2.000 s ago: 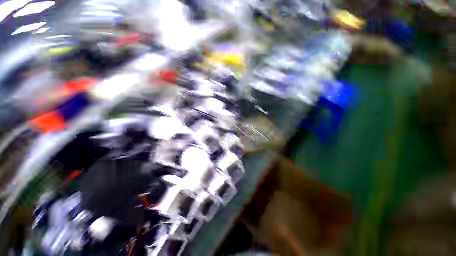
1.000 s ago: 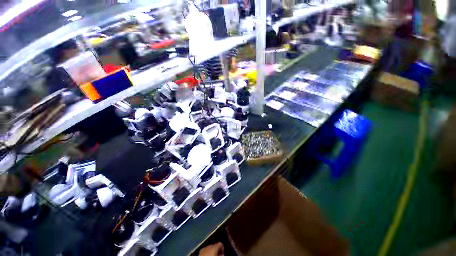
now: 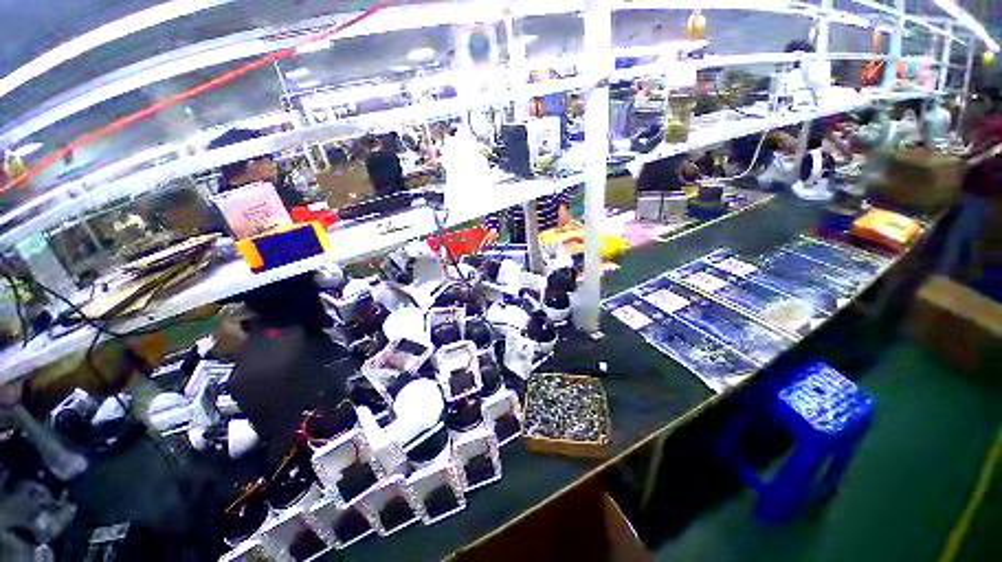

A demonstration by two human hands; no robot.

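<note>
No hand shows in the head view now. Nearest in front, many white plastic housings with black square openings (image 3: 437, 493) stand in a row along the front edge of the dark bench (image 3: 494, 496). Behind them lie heaped units with round white heads (image 3: 418, 408) and black interiors. Thin orange and red wires (image 3: 304, 429) show at the left of the row. A shallow brown tray (image 3: 566, 447) of small silvery hardware (image 3: 565, 406) sits right of the row.
Blue-white printed sheets (image 3: 703, 329) lie farther right. A white post (image 3: 594, 165) rises behind the tray. A blue stool (image 3: 813, 423) stands on the green floor. An open carton (image 3: 560, 532) is below the bench edge. More white units (image 3: 203, 406) lie left.
The view has steadied and turned upward, so more of the shelf and hall shows and the carton sits lower. A bit of a hand at the bottom edge one second ago is out of view.
</note>
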